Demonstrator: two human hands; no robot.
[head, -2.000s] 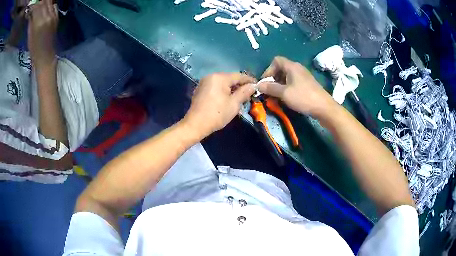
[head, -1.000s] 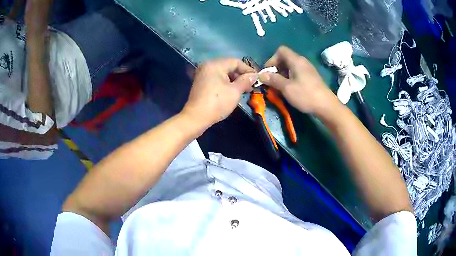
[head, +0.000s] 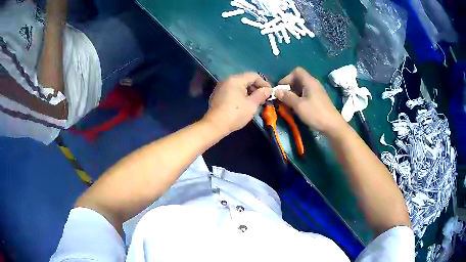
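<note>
A small white piece [head: 280, 89] is held between the fingertips of both hands above the bench edge. It looks like a slim plastic housing, but the fingers hide much of it. My left hand [head: 237, 102] pinches its left end with thumb and forefinger. My right hand [head: 306, 97] holds its right end. Pliers with orange-and-black handles [head: 293, 130] lie just below the hands on the bench edge, their jaws mostly hidden. Whether a cord or metal part is in the fingers, I cannot tell.
White housings [head: 276, 23] lie in a heap at the back, beside small dark metal parts [head: 332, 28] and a clear bag [head: 380, 43]. A cloth-wrapped hammer [head: 350, 91] and tangled white cords [head: 421, 164] lie right. Another seated person's arm [head: 52, 56] is at left.
The view has shifted a little. Both hands stay together at the white piece, with small finger movements. The neighbouring person's arm has moved.
</note>
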